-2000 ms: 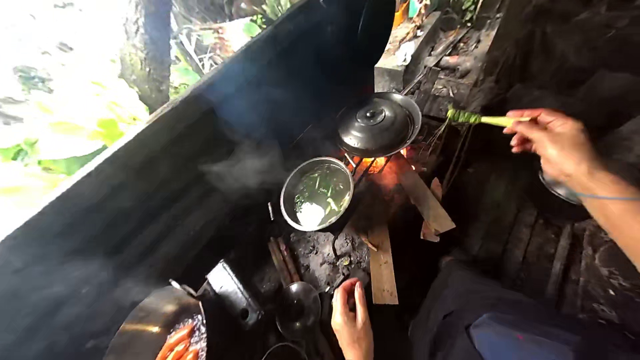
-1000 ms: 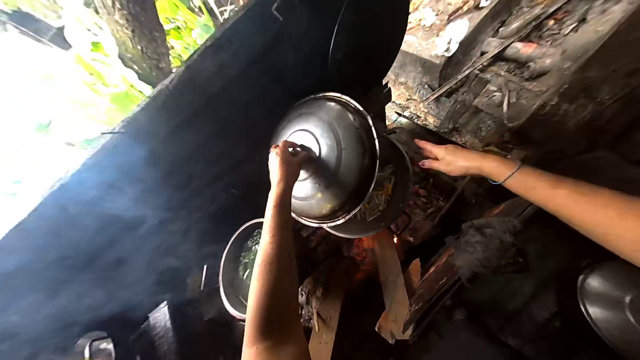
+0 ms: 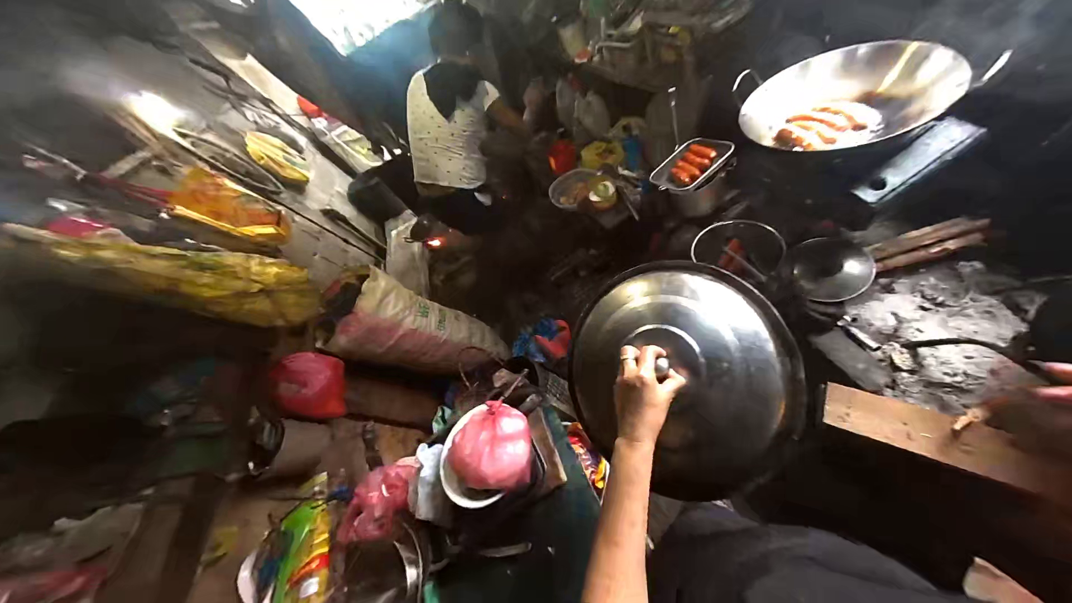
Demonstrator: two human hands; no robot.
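My left hand [image 3: 645, 394] grips the small knob of a large round metal pot lid [image 3: 737, 377], its domed face turned toward me. At the far right edge, my right hand [image 3: 1034, 406] is blurred and partly cut off beside a wooden board [image 3: 904, 427]; whether it holds anything is unclear. Ash [image 3: 946, 310] lies beyond the board. A wok [image 3: 921, 92] with browned sausages [image 3: 821, 126] stands at the upper right. More sausages [image 3: 693, 164] lie in a small rectangular strainer. The pot seen uncovered earlier is out of view.
A person [image 3: 452, 126] is at the back, near bowls and bags. A metal bowl [image 3: 833, 270] and a round strainer [image 3: 737, 247] stand beyond the lid. Left of the lid are a pink plastic bag [image 3: 492, 448] in a white bowl and a woven sack [image 3: 419, 322].
My left hand took hold of the lid and has lifted it away from the pot. The green-tipped stalk seen in my right hand two seconds ago is gone from view. The view has swung strongly left.
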